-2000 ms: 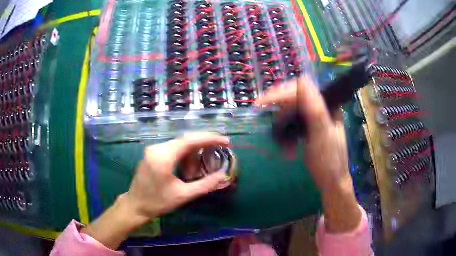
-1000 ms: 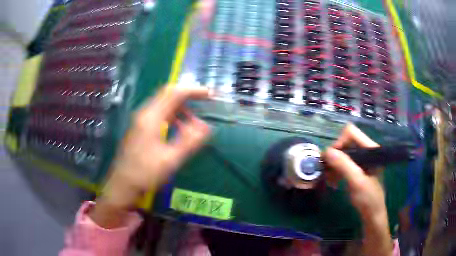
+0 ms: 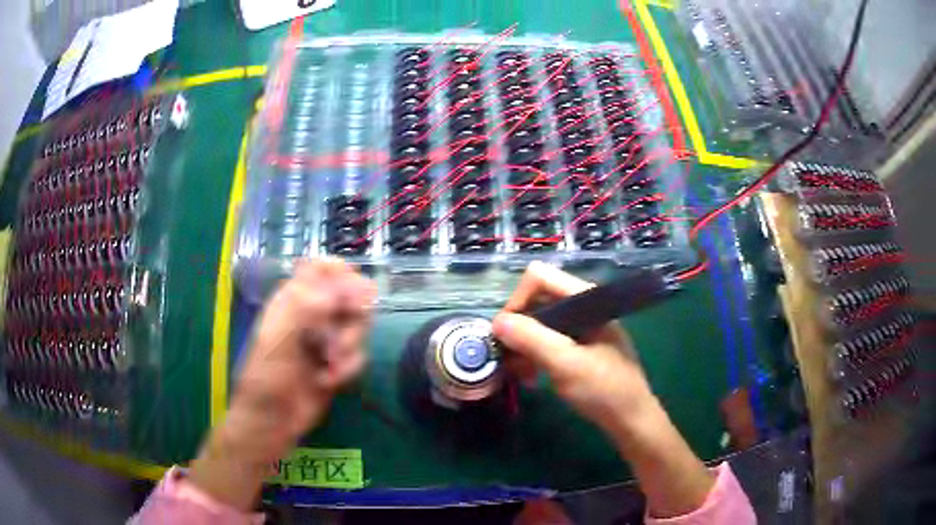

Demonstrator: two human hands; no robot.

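The round test fixture (image 3: 421, 371) stands on the green mat in front of me. A small speaker (image 3: 472, 355) lies face-up on it, with a silver ring and blue-grey centre. My right hand (image 3: 554, 344) grips the black test probe (image 3: 621, 306), its tip end at the fixture's right side. My left hand (image 3: 313, 333) is blurred, with curled fingers, left of the fixture and apart from it; I cannot tell whether it holds anything. The main blister tray (image 3: 354, 269) lies behind, with speakers in rows and red leads across them.
A filled tray (image 3: 144, 297) lies at left, another (image 3: 872, 269) at right beside a tan cardboard edge (image 3: 795, 308). The red probe cable (image 3: 780, 164) runs to the upper right. A yellow-green label (image 3: 326, 468) is at the front edge. A paper sheet (image 3: 113, 51) lies at upper left.
My left hand was at the fixture, then moved left near the tray edge, and now has its fingers curled. My right hand has brought the probe from over the tray's right corner to the fixture.
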